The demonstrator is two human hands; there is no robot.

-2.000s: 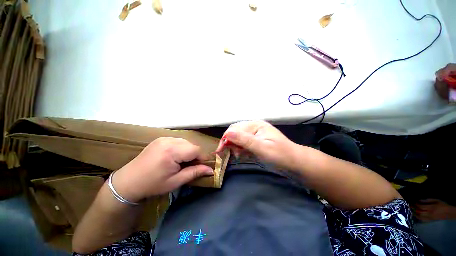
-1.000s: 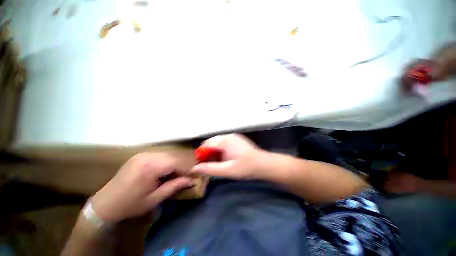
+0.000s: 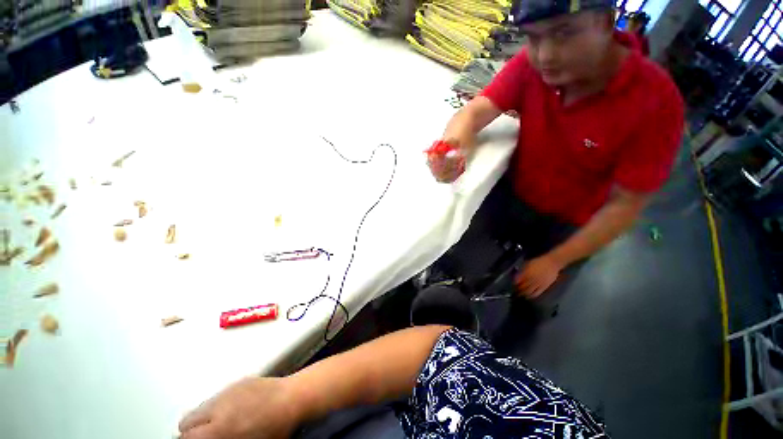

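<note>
The red hand tool point(image 3: 249, 315), a short bar with light marks, lies on the white table near its front edge. Above it lie the pink thread snips point(image 3: 294, 255), with a dark cord point(image 3: 364, 214) looping across the table. My right hand point(image 3: 240, 411) is at the table edge at the bottom, back of the hand up; its fingertips are cut off or hidden, so what it holds cannot be told. My left hand and the brown fabric piece are out of the picture.
A person in a red shirt point(image 3: 575, 129) is at the table's right end, holding something red point(image 3: 445, 161). Tan offcuts point(image 3: 43, 251) are scattered at left. Grey pieces with yellow edges point(image 3: 455, 30) are stacked at the far side. A yellow floor line point(image 3: 719, 283) runs at right.
The view has swung right and up. The red tool has left my right hand and lies on the table. My left hand and the brown piece have gone out of view.
</note>
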